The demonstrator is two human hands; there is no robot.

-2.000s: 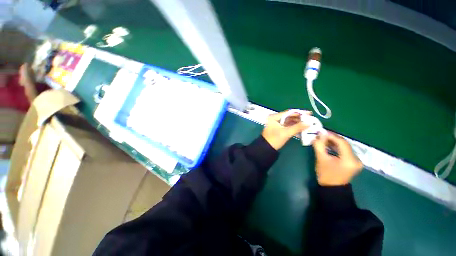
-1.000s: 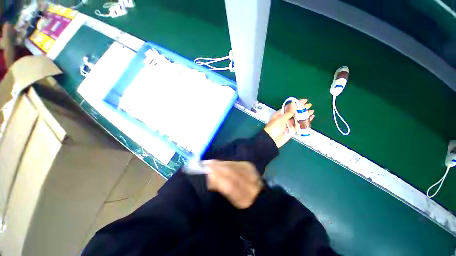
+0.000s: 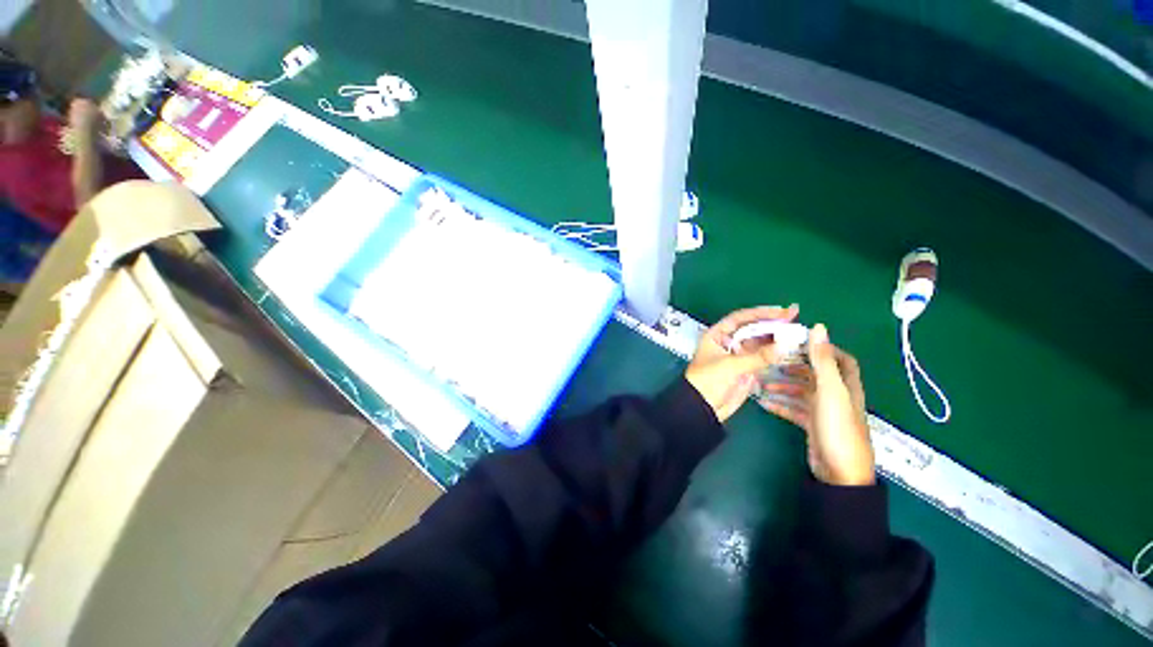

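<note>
My left hand (image 3: 733,364) holds a corded product unit (image 3: 790,339) over the pale metal rail. My right hand (image 3: 832,398) meets it, its thumb and fingers on the unit. Fingers cover most of the unit; a white end and white cord show. Whether a small white part is in my right hand cannot be told. The blue parts tray (image 3: 575,379), heaped with white parts, sits on the bench to the left of my hands.
A white post (image 3: 647,164) rises behind the tray. On the green conveyor (image 3: 784,190) lie a corded unit (image 3: 917,284) at right and several others left of and behind the post. A white board (image 3: 297,259) lies under the tray. An open carton (image 3: 190,417) and a person in red (image 3: 38,171) are at left.
My right hand has moved from beside the tray, where it held a blurred white piece, up to the unit in my left hand. The view has shifted.
</note>
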